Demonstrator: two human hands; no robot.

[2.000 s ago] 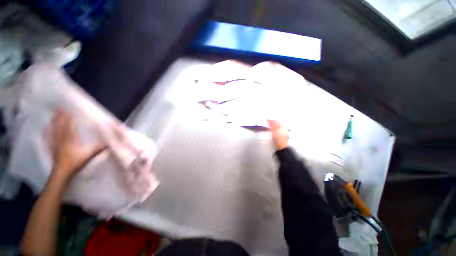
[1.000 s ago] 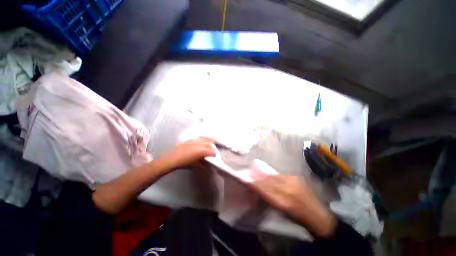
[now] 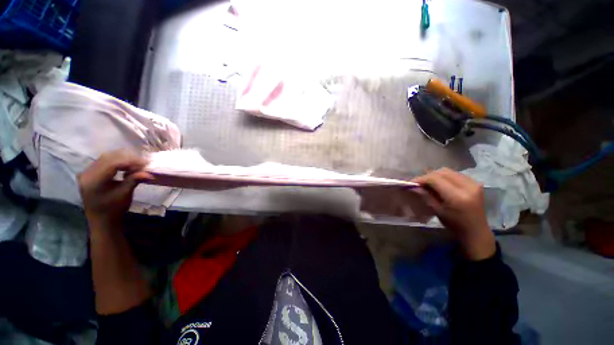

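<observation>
A pale pink garment panel [image 3: 269,176] is stretched sideways in a narrow band across the near edge of the pressing table [image 3: 377,114]. My left hand [image 3: 114,185] pinches its left end near the table's left edge. My right hand [image 3: 456,202] pinches its right end near the front right. Another pale pink piece [image 3: 286,101] with deeper pink marks lies on the table beyond the panel. The steam iron [image 3: 434,118] rests at the right with its yellow-orange handle [image 3: 456,98].
A stack of pinkish pieces [image 3: 87,131] hangs over the left table edge. Crumpled white cloth or plastic [image 3: 515,178] lies at the right edge by the dark hoses [image 3: 505,128]. A green item [image 3: 425,16] is at the far right. A red item [image 3: 209,266] is below.
My hands have moved apart, pulling the panel out into a long taut strip. The view has shifted, and the pink piece beyond the panel now shows clearly.
</observation>
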